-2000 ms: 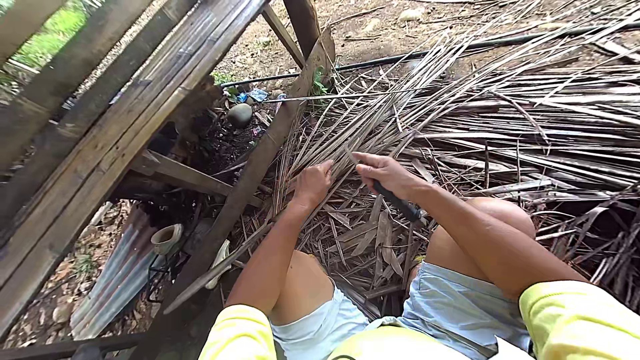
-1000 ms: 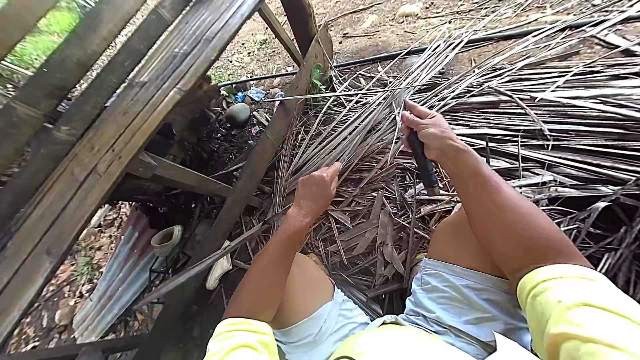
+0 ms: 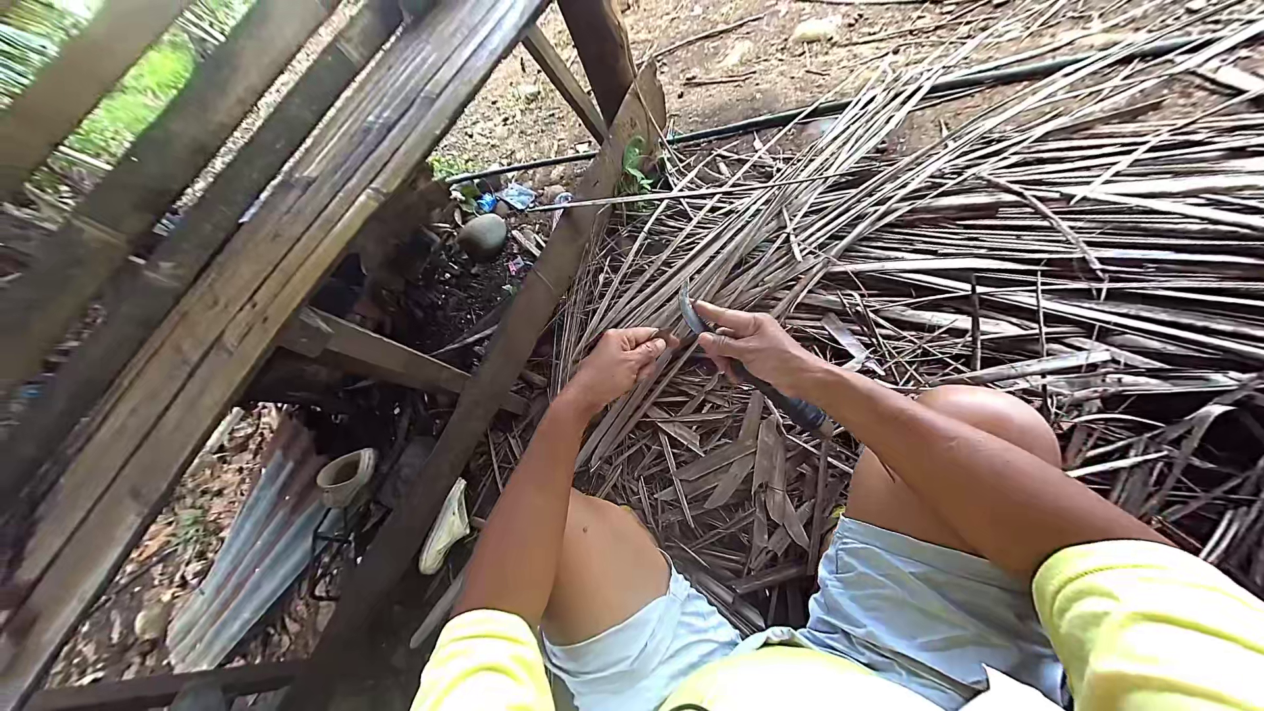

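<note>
My right hand [image 3: 755,346] grips a knife with a dark handle [image 3: 790,403] and a short, curved blade [image 3: 691,311] that points up and to the left. Close on its left, my left hand [image 3: 622,363] has its fingers closed on a thin dry palm leaf strip [image 3: 673,341], near the blade. Both hands are over the near end of a bundle of long dry palm leaflets or midribs [image 3: 770,232], which fans out to the upper right. Short cut leaf pieces [image 3: 731,474] litter the ground between my knees.
A bamboo-slat bench [image 3: 296,247] fills the left side, with a slanting wooden post [image 3: 504,346] beside me. A corrugated metal sheet [image 3: 262,553] and a small pot [image 3: 346,477] lie beyond the post. More dry fronds [image 3: 1136,267] are heaped at the right. A black hose [image 3: 810,114] crosses behind.
My right hand with the knife has come back down and left, beside my left hand, after being farther up and right one second ago. A long strip near my left hand no longer slants across the post.
</note>
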